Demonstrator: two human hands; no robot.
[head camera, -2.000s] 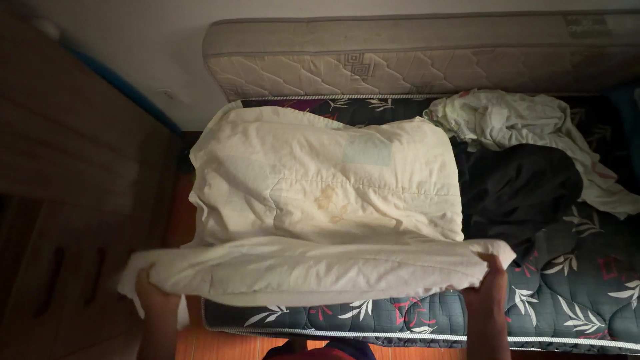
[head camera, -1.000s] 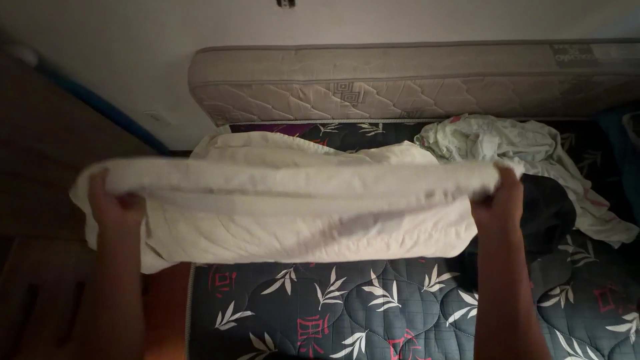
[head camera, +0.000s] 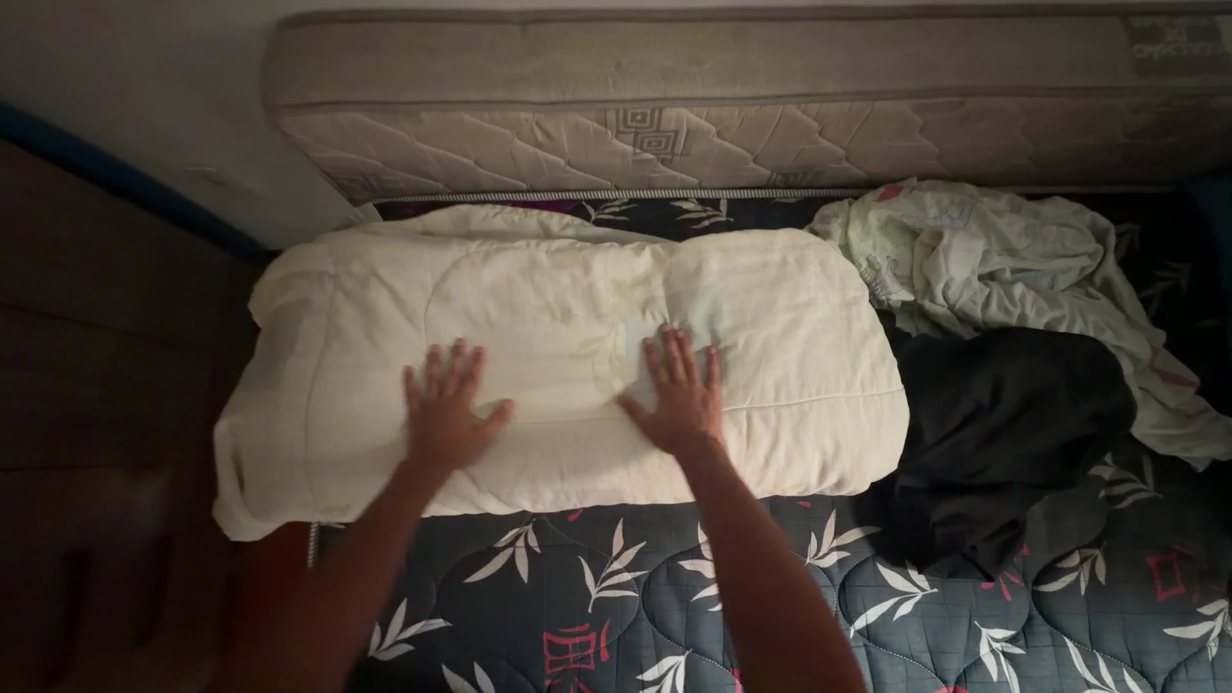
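A cream quilted comforter (head camera: 539, 318), folded into a thick long bundle, lies across the left part of a dark mattress (head camera: 616, 587) patterned with pale leaves. My left hand (head camera: 450, 409) rests with fingers spread on its front half, left of the middle. To the right of it, my right hand (head camera: 680, 390) lies flat on the same bundle, fingers apart, beside a pale blue patch. Neither hand grips the cloth. The bundle's underside is hidden.
Black cloth (head camera: 1011, 433) touches or nearly touches the bundle's right end. Behind it lies a crumpled pale green printed cloth (head camera: 1001, 250). A beige mattress (head camera: 539, 144) stands on its side along the wall. Dark wooden furniture (head camera: 115, 385) is at the left.
Both hands have let go of the comforter's raised edge and now lie on top. The part held up earlier is folded over, making the bundle narrower from front to back.
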